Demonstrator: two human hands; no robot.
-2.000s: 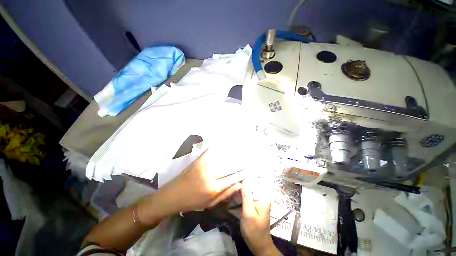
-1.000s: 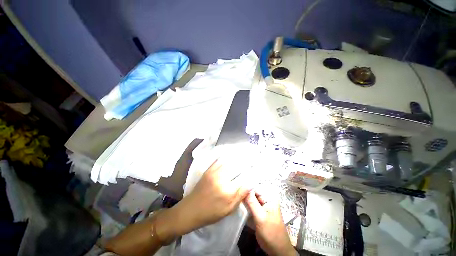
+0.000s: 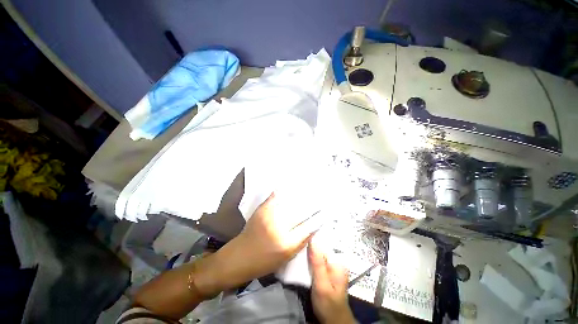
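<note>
A white fabric piece (image 3: 279, 152) lies over the left of the machine and runs into the lamp glare. My left hand (image 3: 269, 237) is on its near edge, fingers together and pointing right, holding it. My right hand (image 3: 329, 285) is close beside it, fingers upward at the cloth's near edge, with white cloth between the hands. Glare washes out the fingertips, presser foot and needle area. The cream overlock machine (image 3: 412, 82) stands at the right. A white fabric stack (image 3: 184, 171) lies flat at the left.
A blue-and-white bundle (image 3: 184, 88) lies against the purple wall. Silver tensioners (image 3: 447, 183) line the machine front. White scraps (image 3: 526, 285) lie right of the machine. Thread clippings (image 3: 374, 247) are beside the needle area. Yellow pieces (image 3: 28, 171) are at far left. White material (image 3: 253, 307) hangs below the table.
The fabric now covers the grey plate that showed left of the machine one second ago. My hands have shifted slightly, still close together. The view has moved a little.
</note>
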